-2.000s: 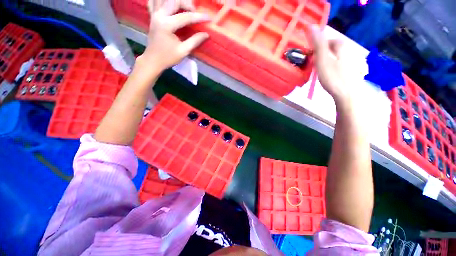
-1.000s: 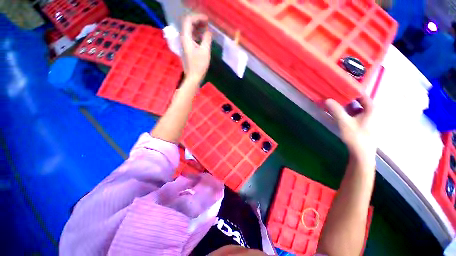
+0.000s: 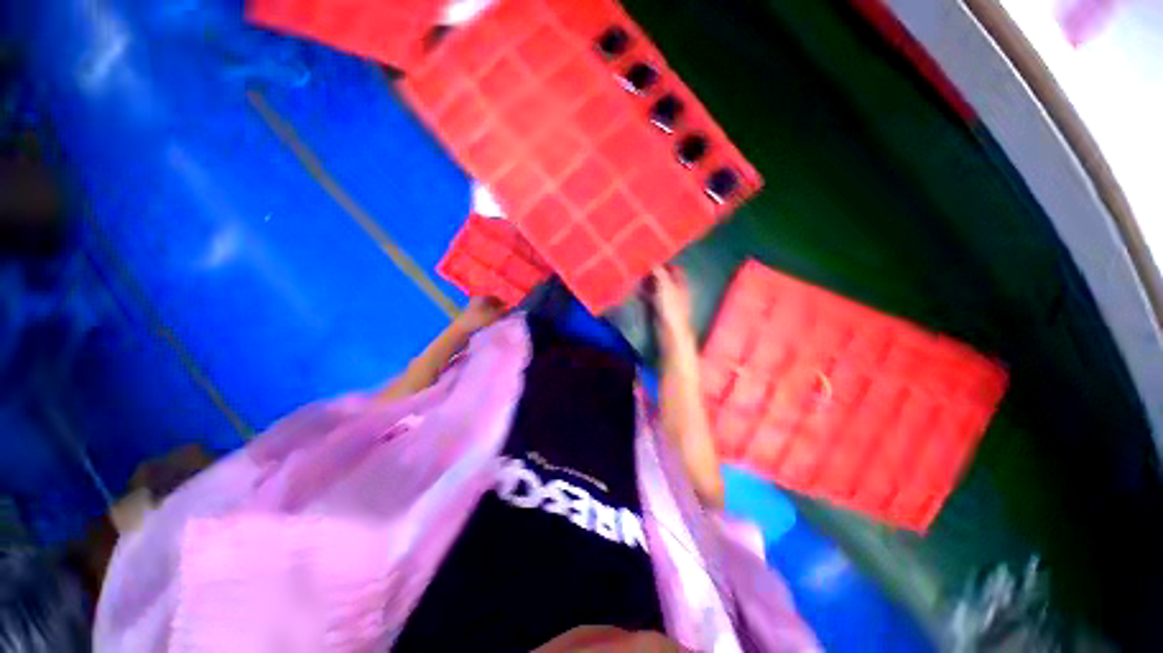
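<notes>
A red compartment tray [image 3: 536,140] lies in front of me, with several round black watch heads [image 3: 665,112] in a row along its upper right edge; its other pockets look empty. Part of a lower red tray [image 3: 491,259] shows beneath its left side. My left hand [image 3: 478,314] is small and blurred at that lower tray's bottom edge; whether it grips the tray is unclear. My right hand [image 3: 666,296] is blurred, just right of the main tray's bottom corner, with its fingers partly hidden.
Another red tray [image 3: 848,396] lies at the right on the green surface, with a faint yellowish ring [image 3: 823,387] on it. Part of a red tray [image 3: 351,28] shows at the top left. The white worktop edge [image 3: 1020,128] curves along the right. Blurred whitish leads [image 3: 1001,606] are at the lower right.
Both hands have come down from the stacked trays on the worktop to near my body. The view has tilted down, so that stack is out of view.
</notes>
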